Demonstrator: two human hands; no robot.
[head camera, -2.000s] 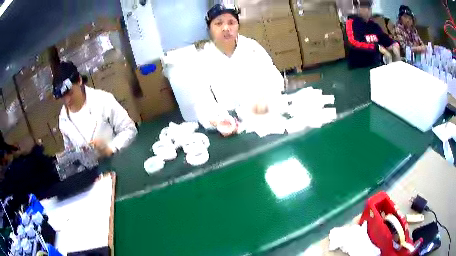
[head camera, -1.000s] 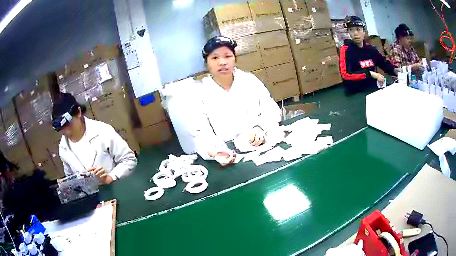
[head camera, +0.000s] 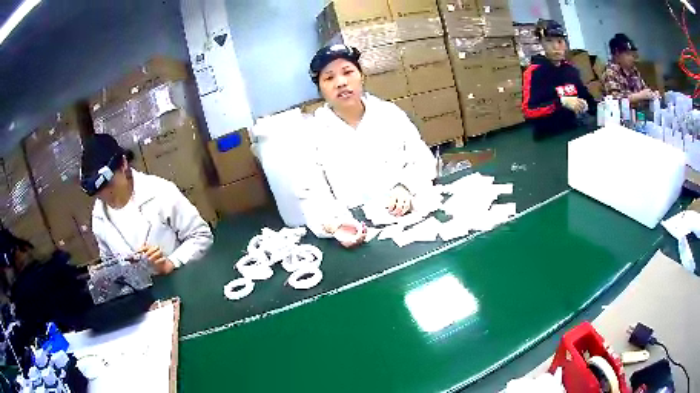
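Neither of my hands is in view. Nearest in front of me on the right, a red tape dispenser stands on the pale bench, cut off by the bottom edge. A crumpled white glove lies at its left, mostly cut off. A black power adapter with a thin cord lies to its right. A black object, partly cut off, lies below the adapter; I cannot tell what it is.
A shiny green belt crosses in front. Beyond it lie white rings and white flat pieces before a co-worker. A white foam box stands right. White round-topped parts are at lower left. More co-workers sit left and far right.
Against two seconds ago my view has tilted up, so the red dispenser sits lower in the picture. Since one second ago it has shifted only slightly. The co-workers' hands have moved a little.
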